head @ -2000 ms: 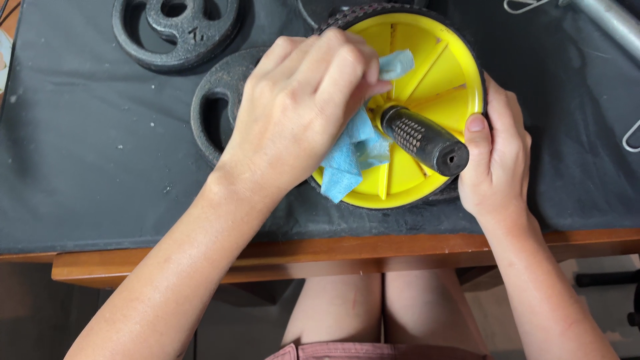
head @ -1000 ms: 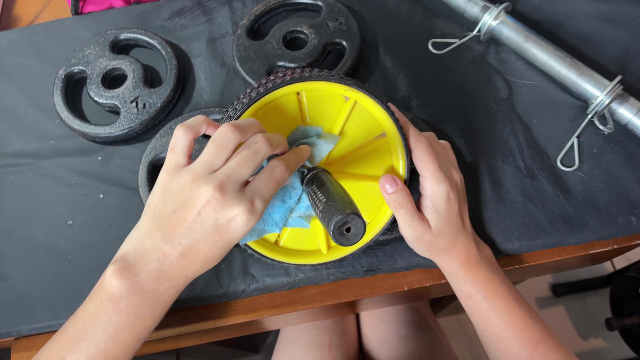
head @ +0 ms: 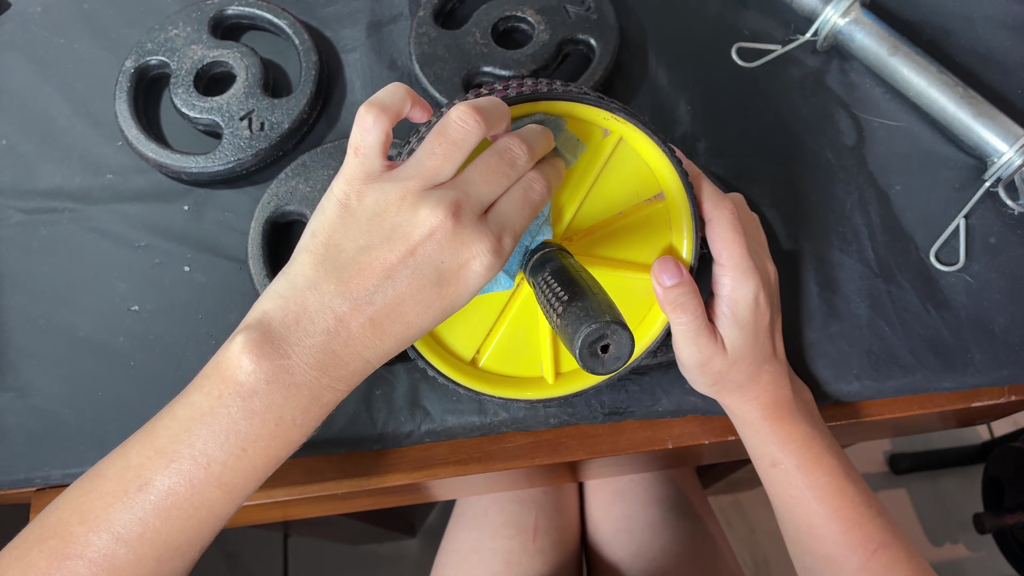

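A yellow ab wheel (head: pixel 620 204) with a black knobby tyre lies tilted on the dark cloth, its black ribbed handle (head: pixel 578 308) pointing up toward me. My left hand (head: pixel 432 204) presses a blue cloth (head: pixel 524 248) against the upper left of the yellow face; part of the cloth shows past the fingertips and part below the fingers, the rest is hidden under the hand. My right hand (head: pixel 724 292) grips the wheel's right rim, with the thumb on the yellow edge and the fingers behind the tyre.
Black weight plates lie at the upper left (head: pixel 280 120), behind the wheel (head: pixel 588 40) and partly under my left hand (head: pixel 268 212). A metal dumbbell bar (head: pixel 920 84) with spring clips (head: pixel 952 240) rests at the upper right. The wooden table edge (head: pixel 496 448) runs in front of me.
My left hand and the blue cloth have moved from beside the handle's base up toward the wheel's upper-left rim. My right hand keeps its hold on the right rim. The view has shifted.
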